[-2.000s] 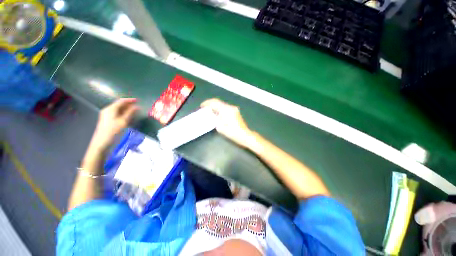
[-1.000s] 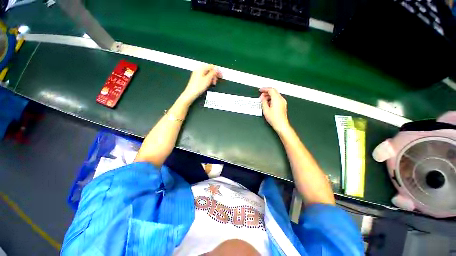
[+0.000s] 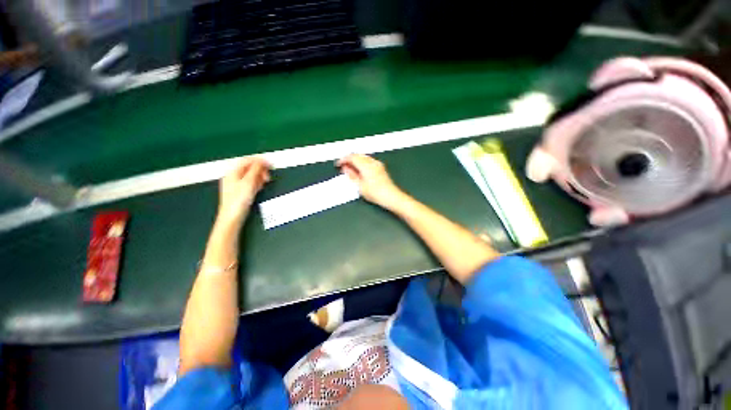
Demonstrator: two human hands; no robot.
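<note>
A narrow white strip with faint dark marks along its edges lies on the dark green bench in front of me. My right hand is at the strip's right end, its fingertips just above the upper corner; whether they grip it cannot be told. My left hand is beside the strip's left end, apart from it, with thumb and fingertips close together near the pale rail. Whether something small is between those fingertips is too blurred to tell.
The red phone or case lies at left. White sheets and a yellow-green strip lie at right, beside the pink fan. A black tray sits beyond the pale rail. A blue bin is below the bench at left.
The view has turned to the right, so the fan shows whole and the phone sits further left. Since two seconds ago, the strip has come down onto the bench and my left hand has come up from the bin.
</note>
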